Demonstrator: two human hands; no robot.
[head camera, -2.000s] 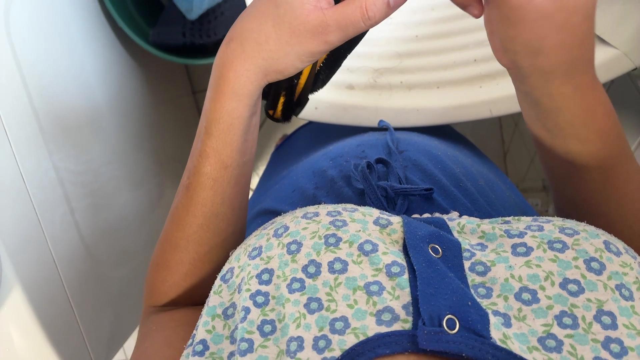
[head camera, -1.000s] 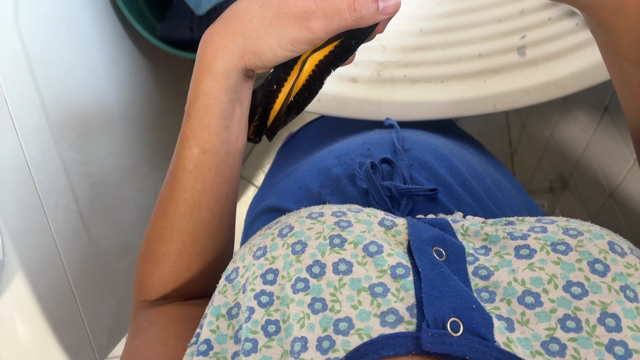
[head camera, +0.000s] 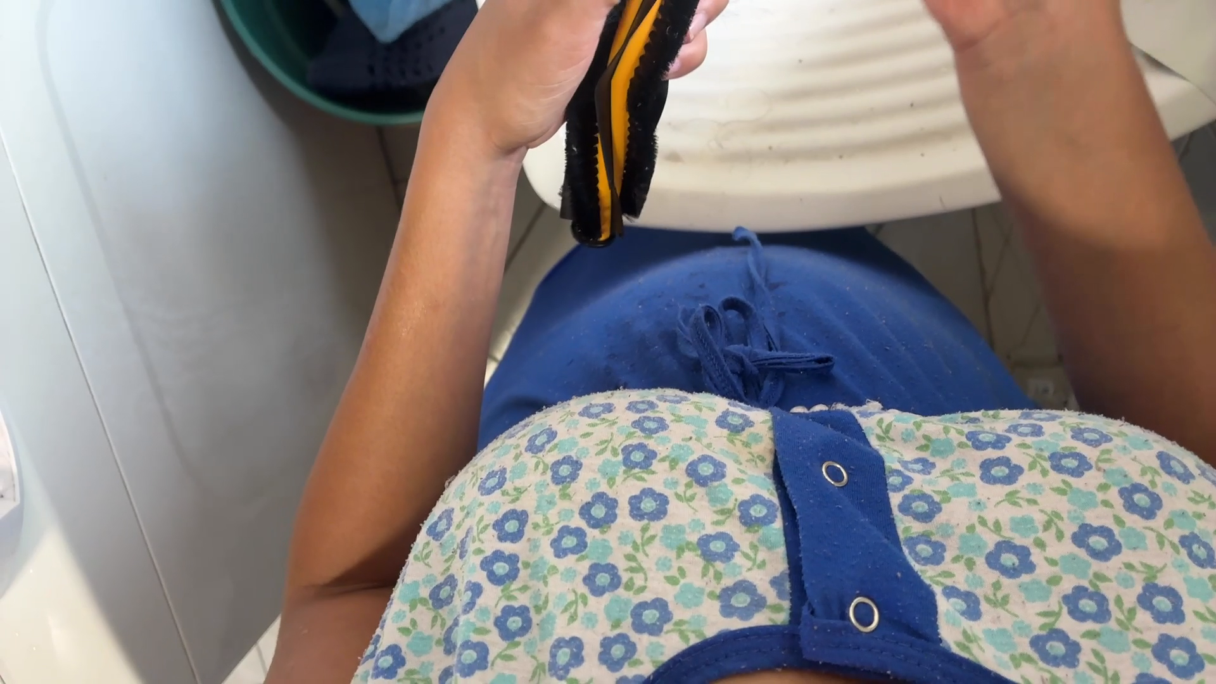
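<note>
My left hand (head camera: 541, 71), at the top centre, is closed around a black and yellow bristled roller brush (head camera: 616, 123). The brush hangs down from the hand, nearly upright in the view, its lower end at the front edge of a white ribbed washboard sink (head camera: 788, 195). Its top end is cut off by the frame. My right hand (head camera: 988, 24) is over the right side of the ribbed surface; only its heel and wrist show, and its fingers are out of view.
A green tub (head camera: 285, 85) with dark blue and light blue items stands at the upper left. The white side of an appliance (head camera: 161, 313) fills the left. Floor tiles (head camera: 988, 266) show below the sink. My blue trousers (head camera: 608, 332) are close to the sink's front edge.
The brush has turned from a slant to nearly upright and more of it shows. My right hand was largely out of view one second ago; its heel now shows at the top.
</note>
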